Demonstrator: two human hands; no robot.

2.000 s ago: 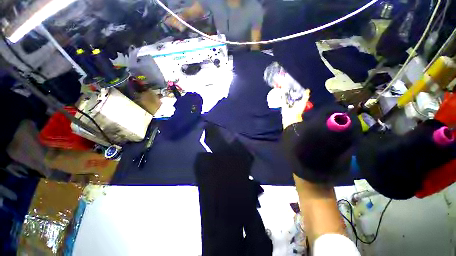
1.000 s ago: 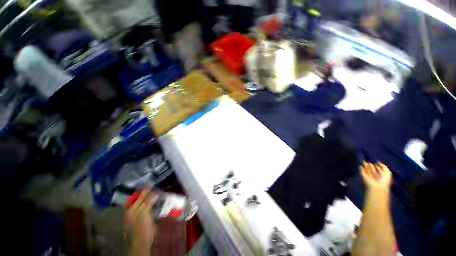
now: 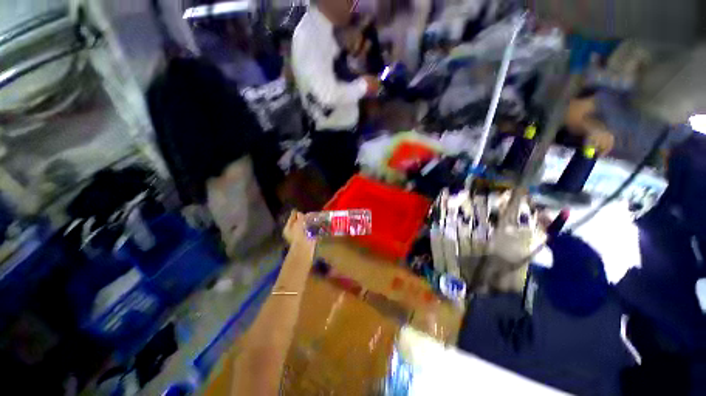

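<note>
My left hand [image 3: 296, 229] is stretched forward over the cardboard and holds a clear plastic bottle [image 3: 338, 223] with a red and white label, lying sideways in the air in front of a red basket [image 3: 402, 224]. The picture is blurred, so the exact grip of the fingers is not clear. My right hand is out of the picture. Dark cloth [image 3: 503, 329] lies on the table at the right, with a bunched dark piece [image 3: 573, 274] on it.
A brown cardboard box [image 3: 333, 340] stands left of the white table [image 3: 464, 375]. Blue crates [image 3: 147, 271] are at the left. A person in a white shirt [image 3: 321, 69] and another in dark clothing [image 3: 205, 116] stand beyond. A pale box-like object [image 3: 484, 240] stands behind the cloth.
The view has swung left, away from the sewing machine. The bottle, near my right hand at first and then in my left, is now held out over the cardboard. My right hand has left the picture.
</note>
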